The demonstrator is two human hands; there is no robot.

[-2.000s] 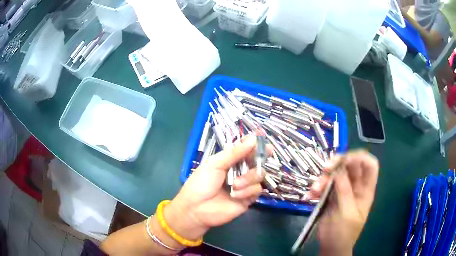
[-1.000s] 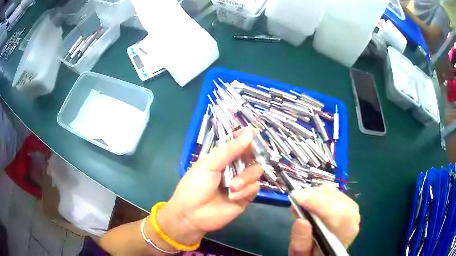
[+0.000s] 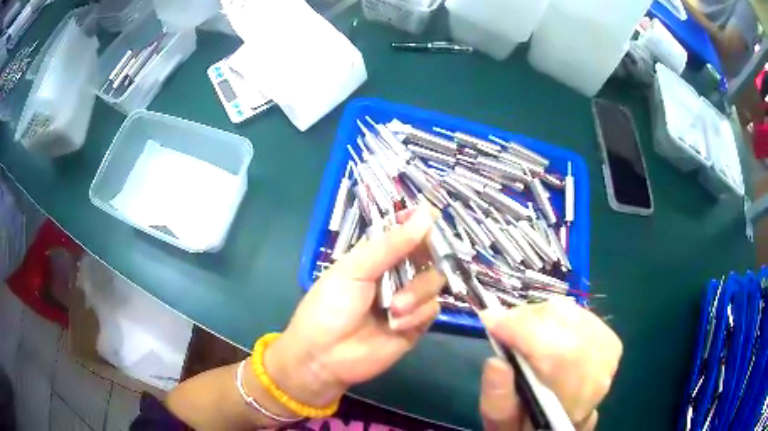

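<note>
My left hand (image 3: 362, 307), with a yellow bracelet at the wrist, holds slim silver metal cylinders between thumb and fingers over the near left part of the blue tray (image 3: 315, 210). My right hand (image 3: 552, 362) is closed on a slim dark and light tool (image 3: 515, 370). The tool points up and left, and its tip meets or nearly meets the cylinder at my left fingertips; the exact contact is blurred. The tray is heaped with loose silver cylinders (image 3: 497, 206) with thin pins and red leads.
A clear bin (image 3: 240, 189) with a white liner is left of the tray. A digital scale (image 3: 226, 91) lies partly under a white strip (image 3: 324, 71). A pen (image 3: 431, 47) and translucent tubs (image 3: 581, 50) are behind, a smartphone (image 3: 623, 160) right, blue bundles (image 3: 724, 353) lower right.
My right hand has brought the tool from the tray's right side to my left fingertips and stays there. My left hand still holds its cylinders. The view has shifted slightly.
</note>
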